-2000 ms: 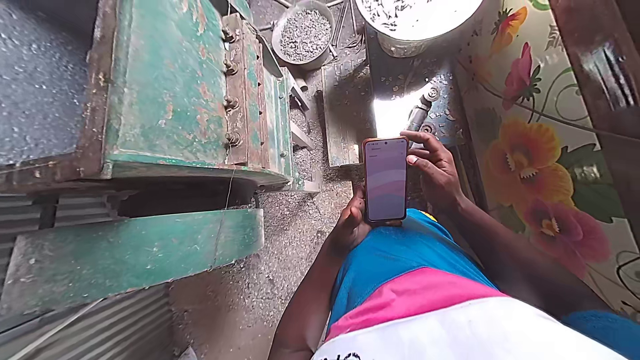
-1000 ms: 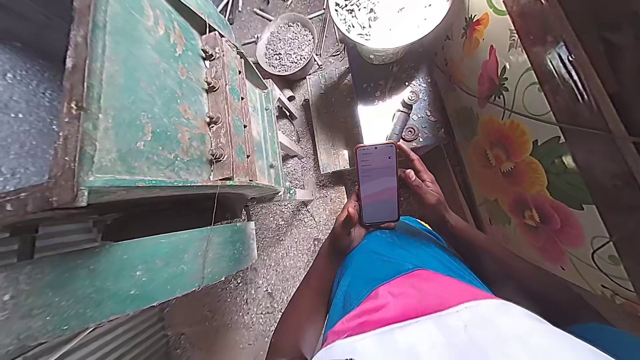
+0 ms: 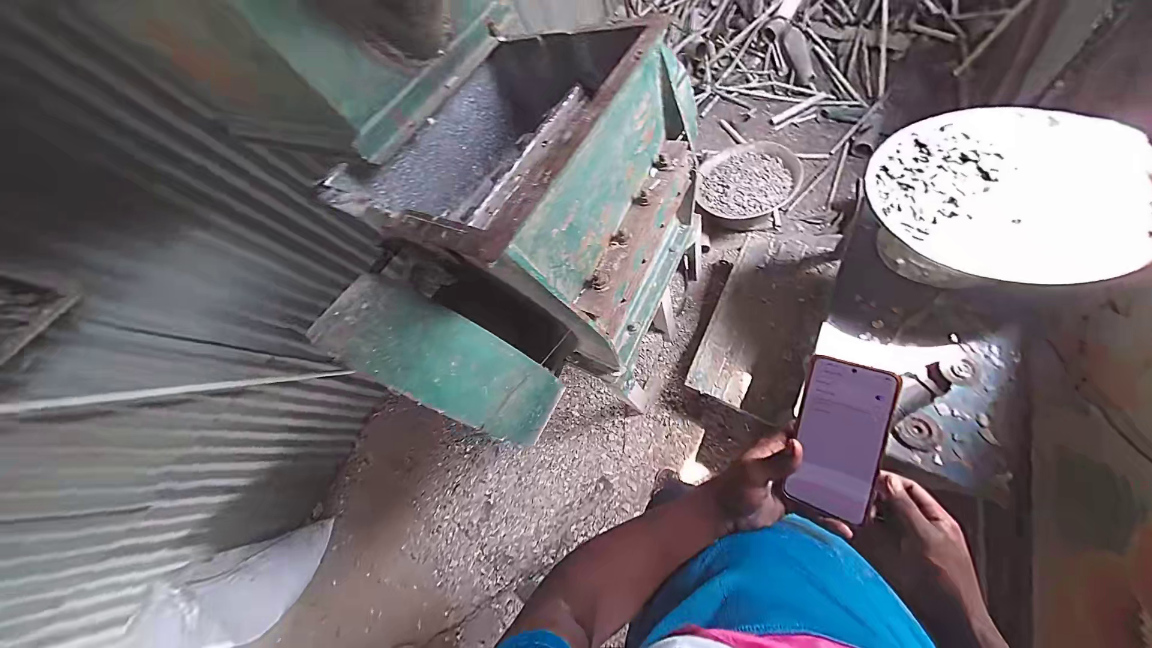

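Observation:
A smartphone (image 3: 843, 439) in an orange case, its screen lit, is held upright above my blue-clad lap. My left hand (image 3: 763, 481) grips its left edge, thumb along the side and fingers passing behind it. Close to the phone's lower right corner is my right hand (image 3: 922, 522), fingers bent; whether it touches the case is hard to tell. Left of the hands stands a green painted metal machine (image 3: 585, 216) with an open hopper, a row of bolts and a green chute plate (image 3: 441, 355) jutting from its lower side.
A bowl of grey chips (image 3: 745, 184) rests on the floor behind the machine. At right is a wide white basin (image 3: 1017, 193) with dark bits. A wooden board (image 3: 765, 315) lies beyond the phone, sticks (image 3: 810, 54) are heaped at the back, and corrugated metal sheet (image 3: 180, 477) lines the left.
The view has swung left and up, showing the stick pile and more corrugated sheet. My right hand has moved from the phone's upper right side to its lower right corner.

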